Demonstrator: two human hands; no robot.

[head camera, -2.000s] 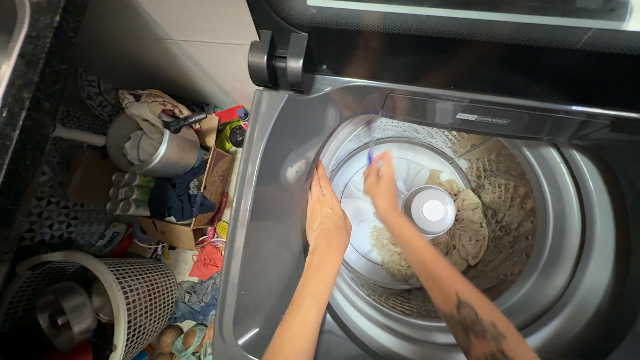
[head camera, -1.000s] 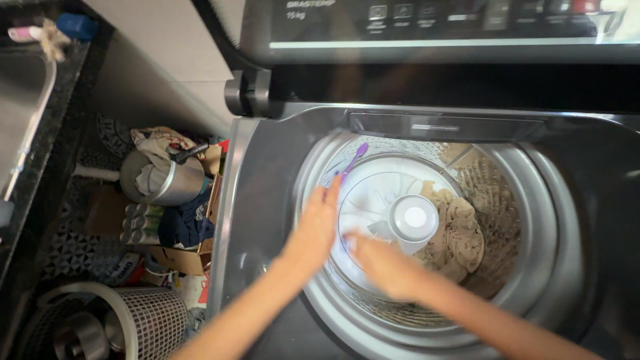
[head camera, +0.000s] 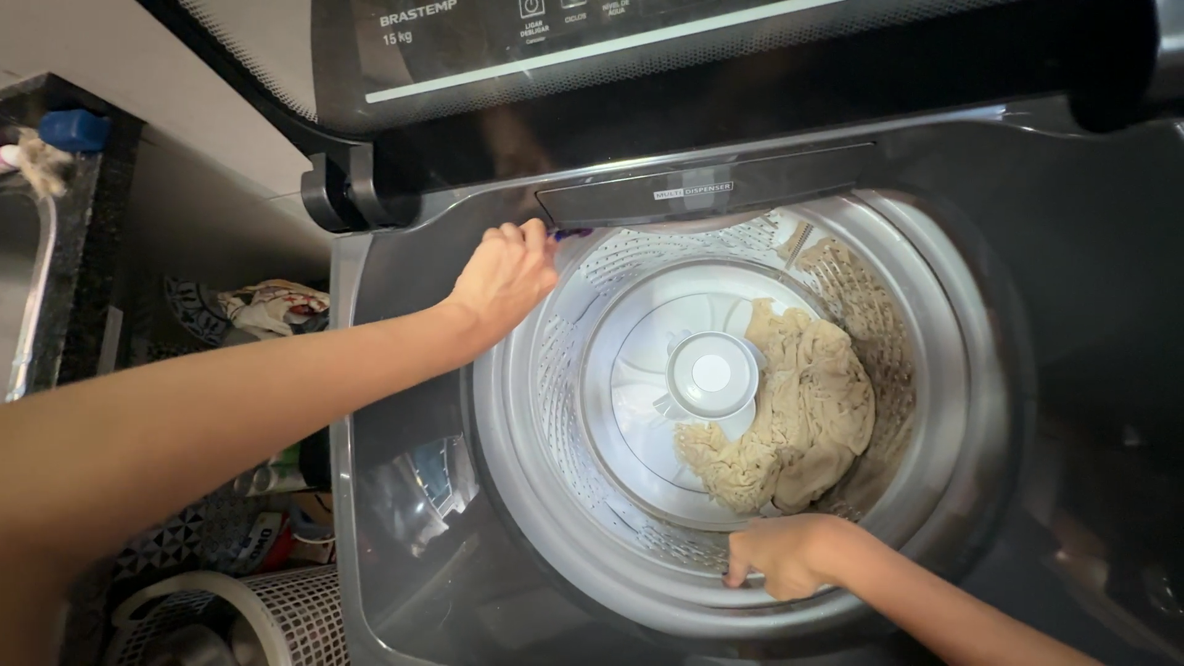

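Note:
A grey top-loading washing machine (head camera: 407, 370) stands with its lid up. Inside its perforated metal drum (head camera: 578, 370), a wet-looking beige cloth (head camera: 819, 398) lies bunched around the right and lower side of the pale central agitator (head camera: 710, 375). My left hand (head camera: 511, 273) is at the upper left rim, by the corner of the dispenser drawer (head camera: 703, 190), its fingers closed on a small purple object (head camera: 569, 234), mostly hidden. My right hand (head camera: 786, 558) is at the lower rim of the drum, just below the cloth, fingers bent down; whether it holds anything cannot be seen.
A white plastic lattice basket (head camera: 301, 615) with metal pots stands on the floor at lower left. Cloths (head camera: 273, 305) and other items are piled beside the machine. A dark stone counter (head camera: 88, 231) with a sink edge and a blue object (head camera: 74, 130) is at upper left.
My left hand has moved up from the drum's left side to the dispenser corner. My right hand has moved from near the agitator down to the lower rim. The view is closer.

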